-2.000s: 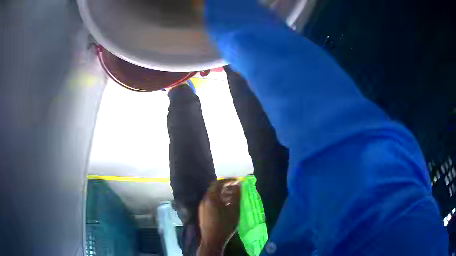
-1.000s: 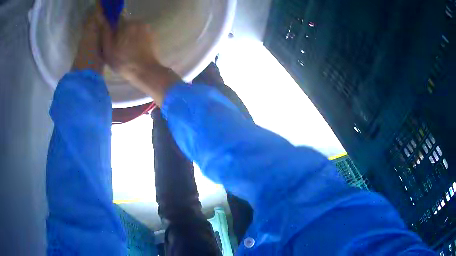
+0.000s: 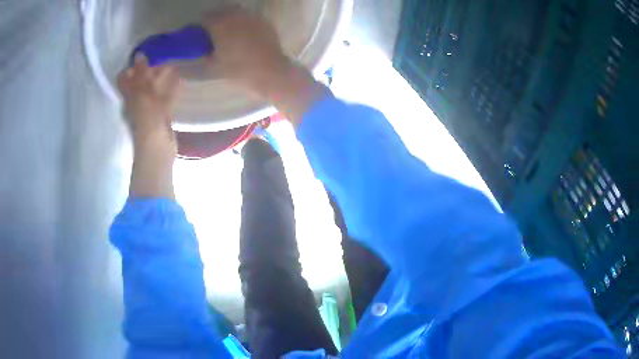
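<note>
A blue cloth, bunched into a short roll, is held between my two bare hands over the white bucket. My left hand grips its left end near the bucket's left rim. My right hand is closed around its right end, above the inside of the bucket. The fingers are blurred. The bucket's far side is cut off by the top edge of the picture.
A red base shows below the bucket. My dark-trousered legs are beneath my arms. Dark green perforated crates stand along the right. A pale grey surface fills the left side. A light green item is at the bottom.
Two seconds ago one hand was low, away from the bucket. One second ago both hands were together on the cloth; now they are apart, with the cloth stretched sideways between them.
</note>
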